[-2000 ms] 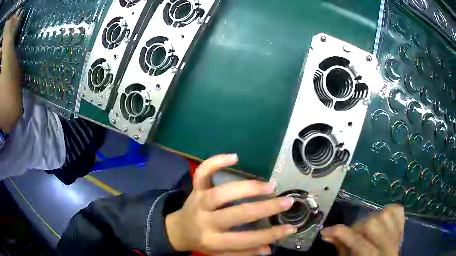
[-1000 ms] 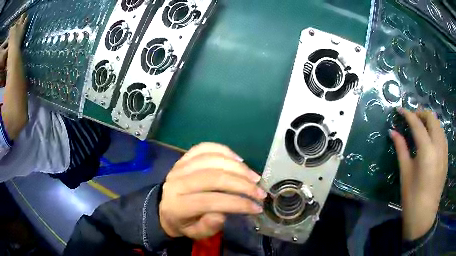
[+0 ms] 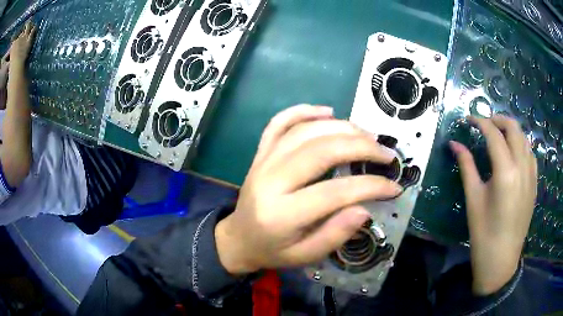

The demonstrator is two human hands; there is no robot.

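A silver-grey three-bore housing [image 3: 401, 123] lies on the green bench at the right of centre, its near end towards me. My left hand [image 3: 308, 185] reaches over it, fingertips at the middle bore and partly covering it. Whether the fingers hold a ring cannot be seen. The far bore is uncovered; the near bore shows below my left hand. My right hand [image 3: 500, 179] is over the clear blister tray [image 3: 525, 68] right of the housing, thumb and fingers apart, with nothing visible between them.
Two more housings [image 3: 162, 148] lie side by side on the green surface [image 3: 296, 62] at the left. Beyond them is another blister tray [image 3: 68, 68]. A person's arm [image 3: 17, 123] and light shirt show at the far left. Blue-grey floor with a yellow line shows below.
My left hand has moved from the near bore up to the middle bore. My right hand moved from the housing's near end to the tray, then slightly left. The housing shifted slightly left.
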